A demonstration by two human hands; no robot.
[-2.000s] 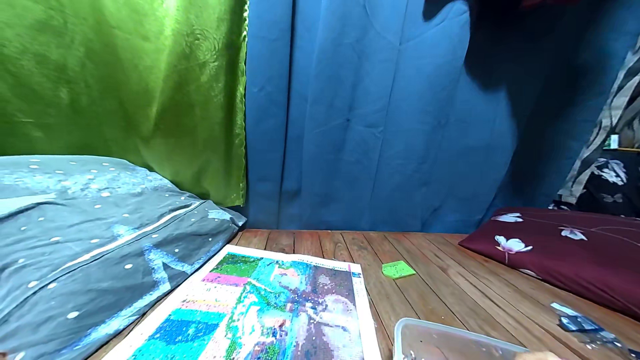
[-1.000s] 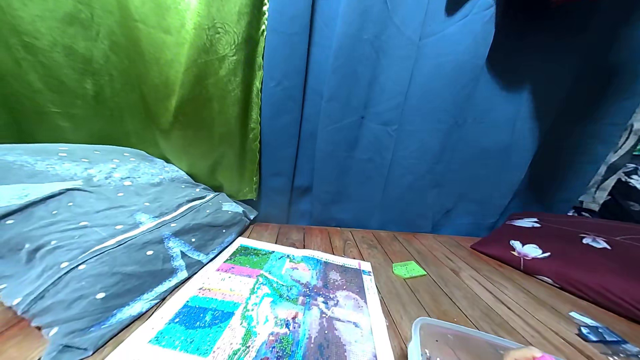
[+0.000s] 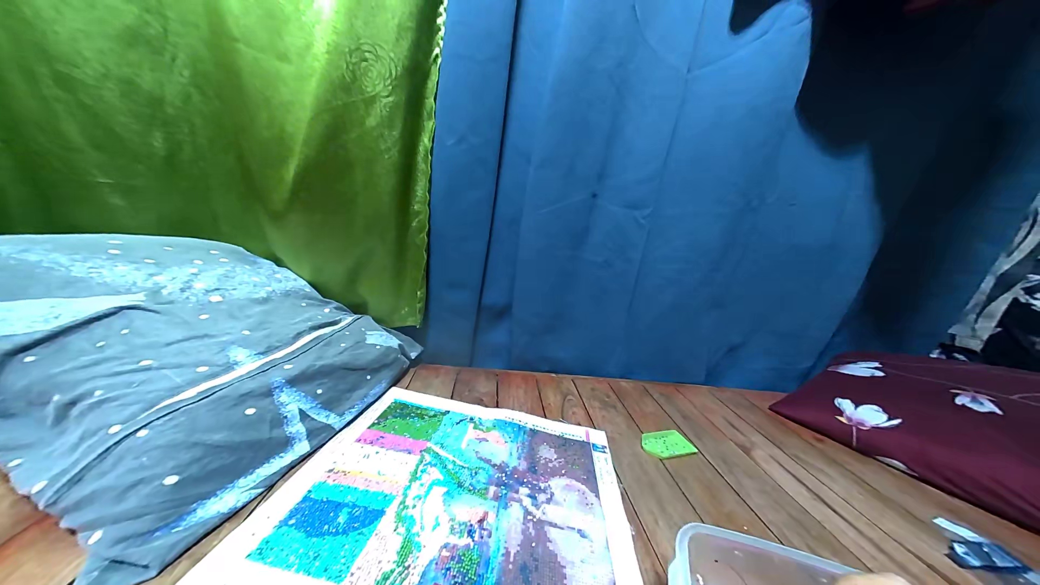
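Part of a hand shows at the bottom edge, over the rim of a clear plastic container; it appears to be my right hand, and its fingers and anything in them are cut off by the frame. My left hand is out of view. A diamond painting canvas, partly covered with coloured drills, lies flat on the wooden floor left of the container. Beyond the container, right of the canvas, lies a small green plastic tray.
A grey patterned pillow borders the canvas on the left. A maroon floral pillow lies at right, with small dark packets nearer. Green and blue curtains hang behind the wooden floor.
Only a small part of the hand shows at the container's rim in all frames. The view has shifted slightly. Nothing else has plainly changed.
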